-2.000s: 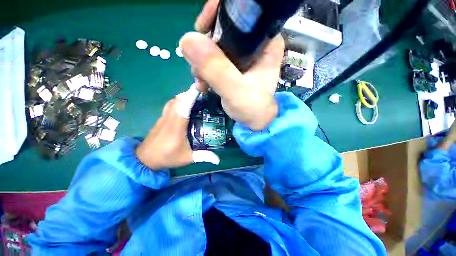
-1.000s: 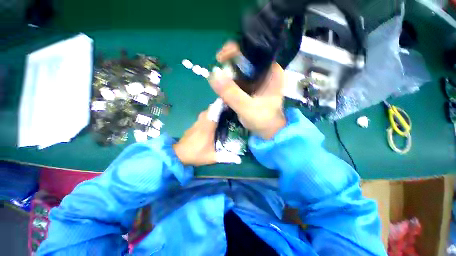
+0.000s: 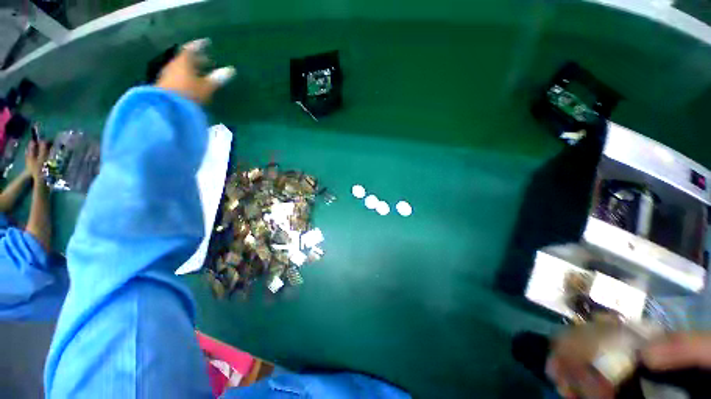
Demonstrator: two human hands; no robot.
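My left hand [image 3: 191, 74] is stretched out to the upper left, with white finger cots and its fingers apart. A black housing [image 3: 160, 62] shows just beyond it, partly hidden; contact cannot be told. My right hand [image 3: 600, 358] is blurred at the lower right, closed around a dark object that looks like the electric screwdriver [image 3: 530, 348], in front of the screw feeder [image 3: 643, 249]. Another black housing with a green circuit board [image 3: 318, 81] stands at the top centre. A further one with a board [image 3: 573, 101] is at the upper right.
A pile of small metal plates [image 3: 261, 230] lies left of centre, beside white paper sheets [image 3: 209, 199]. Four white discs [image 3: 372, 202] lie on the green bench. A pale rail curves along the back. Another worker's hands [image 3: 35, 160] are at the far left. A pink tray [image 3: 226, 362] shows below the bench edge.
The view has swung left and up the bench. My left hand has left the housing it held in front of me and reached to the upper left. My right hand has moved to the lower right.
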